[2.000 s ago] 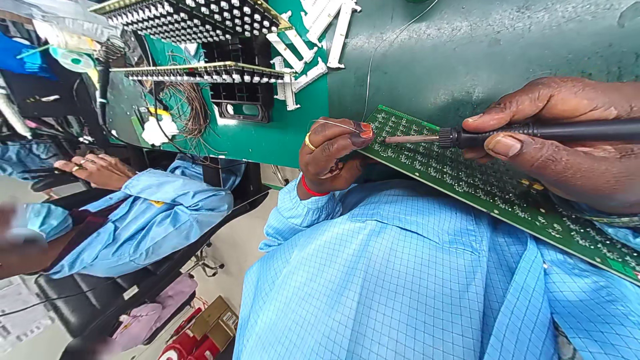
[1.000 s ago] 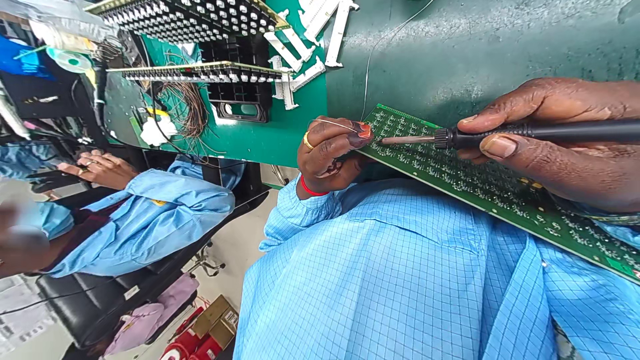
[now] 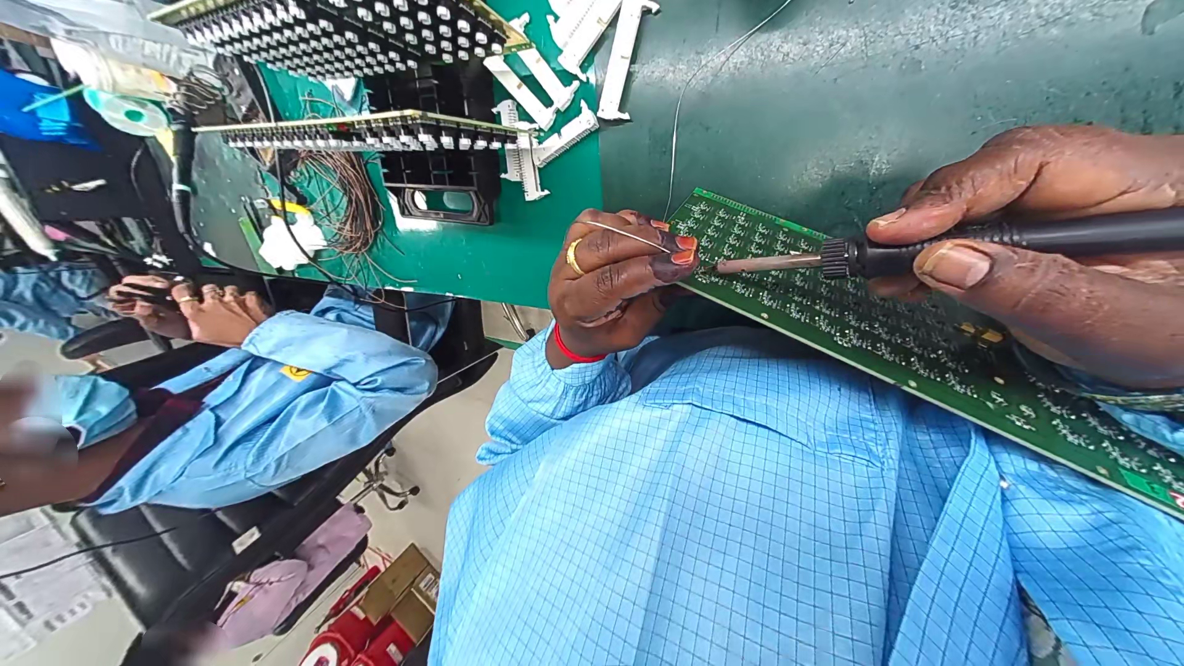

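My left hand [image 3: 615,277], wearing a gold ring and a red wrist thread, pinches thin solder wire [image 3: 624,234] beside the near left corner of a green circuit board [image 3: 814,310]. More of the thin wire [image 3: 677,120] runs up from behind the fingers over the table. A soldering iron [image 3: 856,259] with a black handle is gripped between the thumb and fingers of my right hand [image 3: 1036,240]. Its tip is close to my left fingertips, at the board's surface; actual contact cannot be told. Rows of small solder joints cover the board, which lies tilted, its right part partly under my right hand.
White plastic connectors [image 3: 624,60] lie on the green mat [image 3: 573,203]. Boards with white-tipped parts [image 3: 370,131] stand by a black frame [image 3: 444,199]. Brown wires [image 3: 347,208] and a cable-fed tool [image 3: 182,166] are further left. A co-worker [image 3: 268,398] sits at the left.
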